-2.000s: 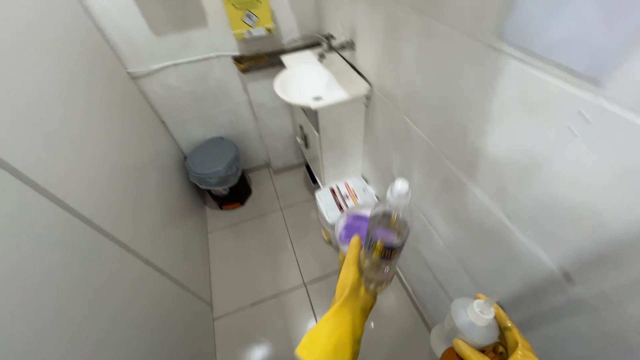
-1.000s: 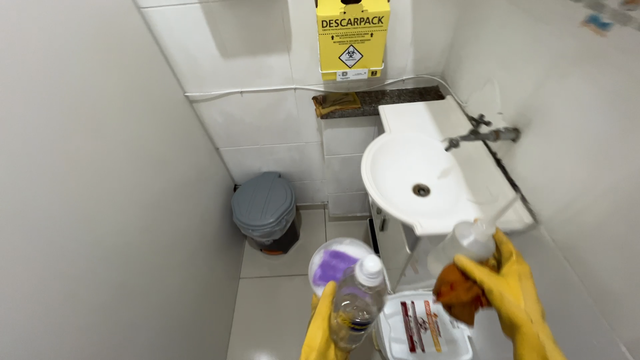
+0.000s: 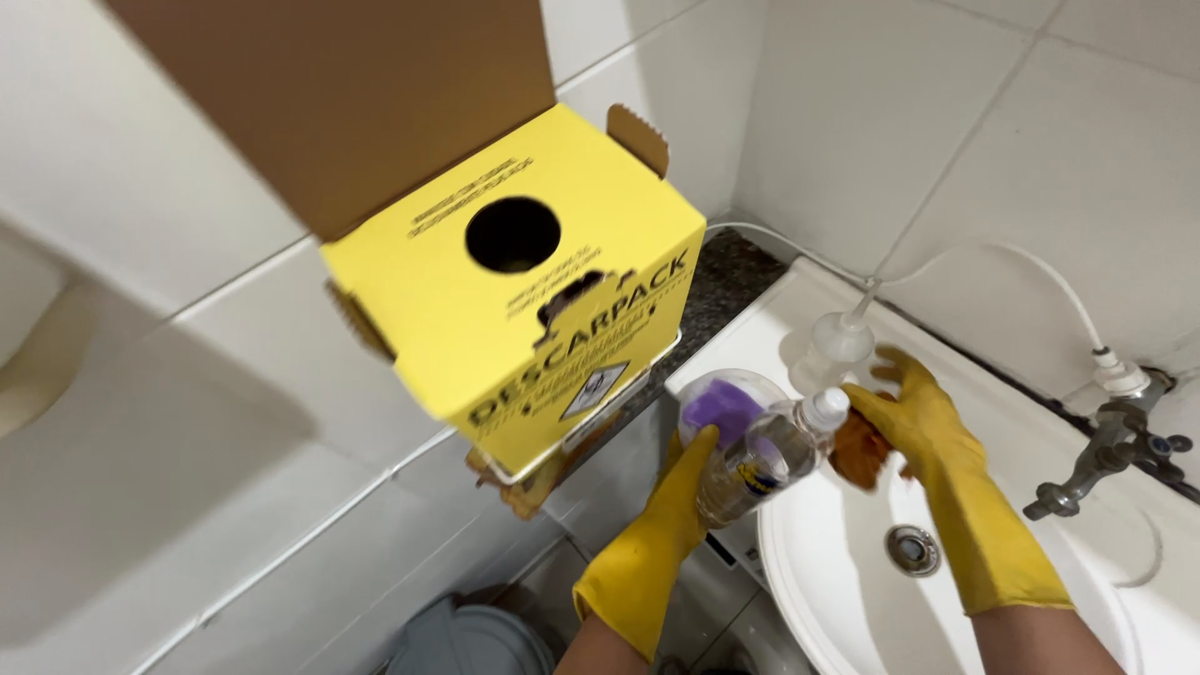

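Note:
My left hand [image 3: 656, 525], in a yellow rubber glove, holds a clear plastic bottle [image 3: 764, 464] with a white cap, together with a round container [image 3: 689, 389] that has a purple sponge [image 3: 722, 410] in it. My right hand [image 3: 923, 431], gloved the same way, has an orange-brown cloth [image 3: 858, 452] under its palm at the rim of the white sink [image 3: 787, 562]. Its fingers are spread beside a translucent squeeze bottle [image 3: 837, 347] with a pointed nozzle, which stands on the sink's back corner. Whether the fingers grip the cloth is partly hidden.
A yellow cardboard sharps box [image 3: 553, 309] with its lid raised hangs on the tiled wall, left of my hands. Below it lies a yellowish cloth [image 3: 525, 483] on a stone ledge [image 3: 727, 281]. A metal tap [image 3: 1106, 450] juts over the sink. A grey bin [image 3: 469, 642] stands low down.
The squeeze bottle, in my right hand one second ago, now stands on the sink corner, out of its grasp. My left hand still carries the clear bottle and round container. The view has moved closer to the sink.

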